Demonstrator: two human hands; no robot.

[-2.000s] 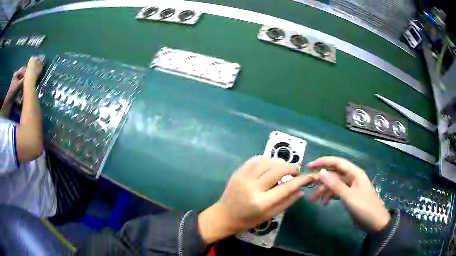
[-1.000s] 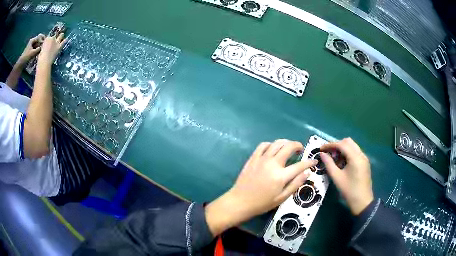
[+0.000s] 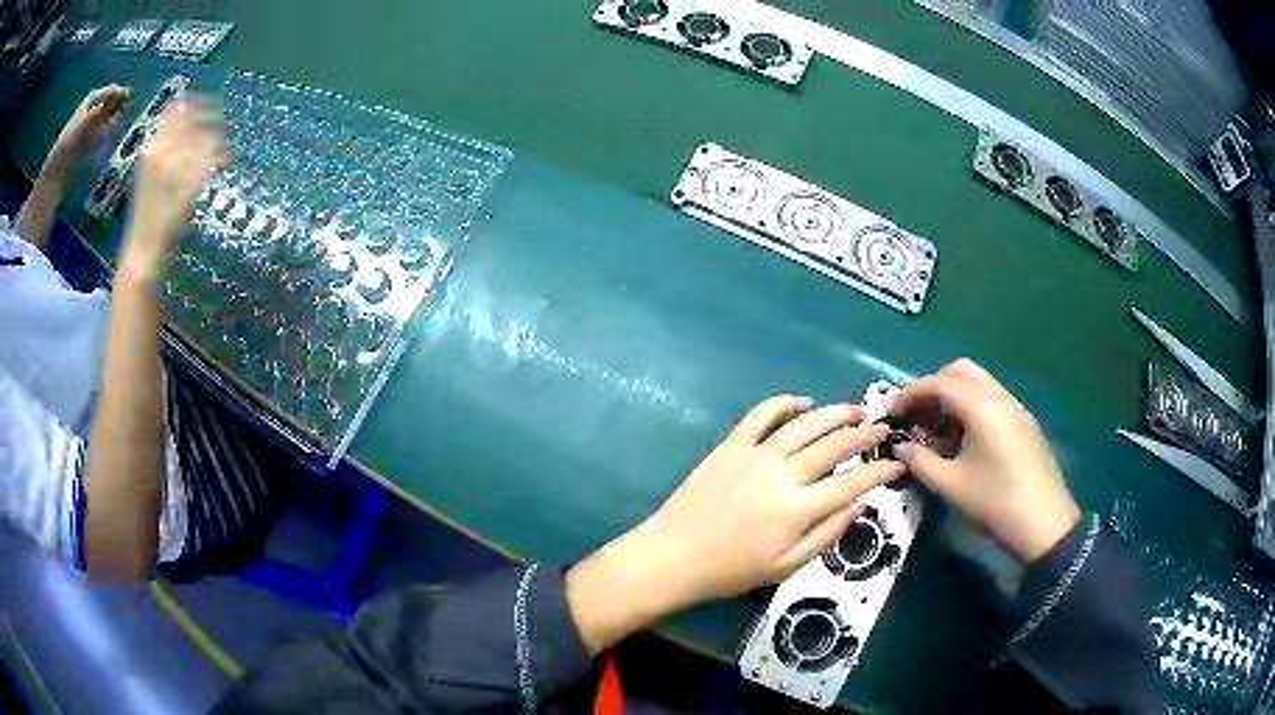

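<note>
A silver three-hole fixture (image 3: 849, 594) lies on the green mat in front of me, running from near the bench edge away from me. Its near and middle round openings show; the far opening is mostly covered by my fingers. My left hand (image 3: 748, 506) lies palm down over the fixture's left side, fingertips at the far opening. My right hand (image 3: 990, 454) is at the fixture's far end, with thumb and fingertips curled at the same opening. Whether a small part is between the fingertips is hidden.
A pale fixture with ringed discs (image 3: 808, 221) lies ahead on the belt. Dark-holed fixtures (image 3: 1059, 196) lie beyond it. Guide rails (image 3: 1189, 471) stand at right. Clear trays lie at left (image 3: 308, 266) and lower right (image 3: 1205, 636). A neighbour's arms reach over the left tray.
The fixtures on the belt have shifted right in view. My hands have moved from above the fixture to its far opening. The neighbour's hand has moved from their fixture to over the left tray.
</note>
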